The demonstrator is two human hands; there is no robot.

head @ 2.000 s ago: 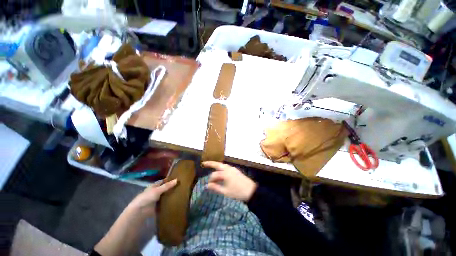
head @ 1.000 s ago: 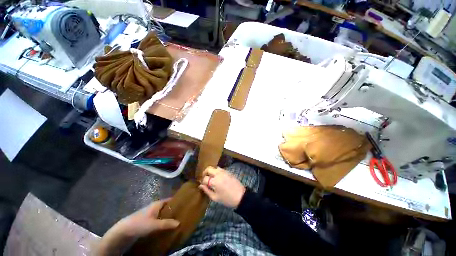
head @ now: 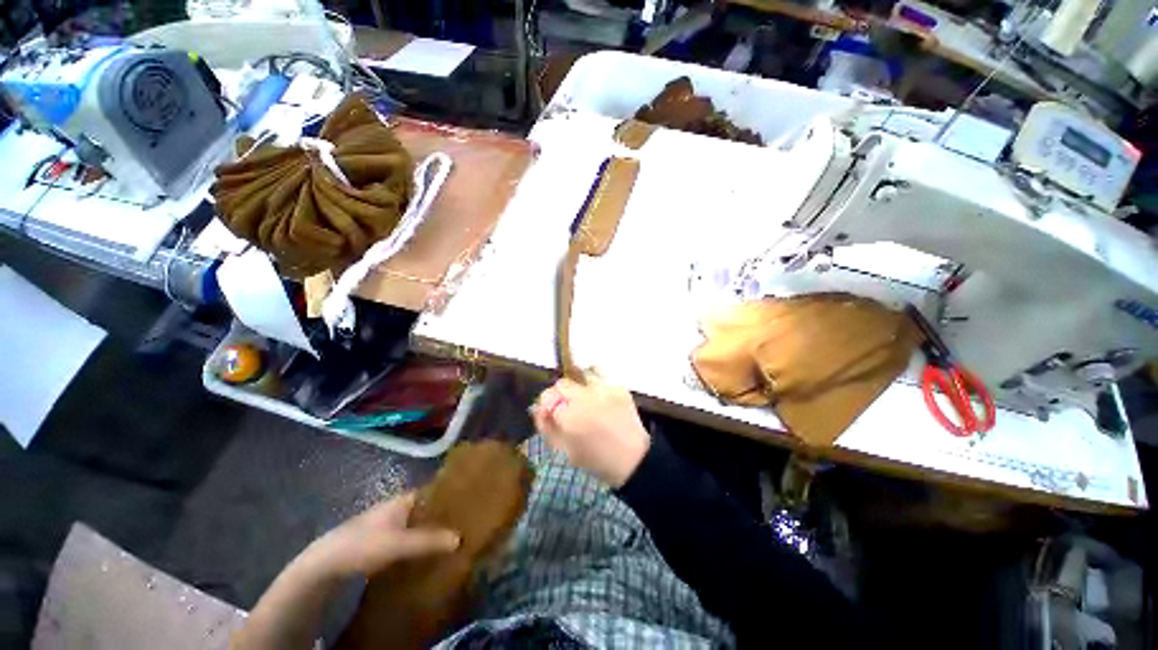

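Note:
My left hand [head: 381,540] holds a stack of long brown panels [head: 464,508] with rounded ends over my lap, thumb on top; the stack is slightly blurred. My right hand [head: 591,425] is at the table's front edge. Its fingers pinch the near end of a narrow brown strip, a panel seen edge-on [head: 564,311]. That panel reaches up the table to another brown panel [head: 611,203] with a dark edge on its left. A red-pink mark shows on a right finger.
The sewing machine [head: 1003,254] stands right, with brown fabric [head: 806,362] and red-handled scissors [head: 950,381] before it. A tied brown bundle [head: 318,191] lies left on a reddish-brown board [head: 489,197]. A white bin [head: 584,76] is behind, a side tray [head: 438,444] below left.
My right hand has moved away from the stack, up and right to the table edge. The panel under it has turned edge-on. My left hand still holds the stack.

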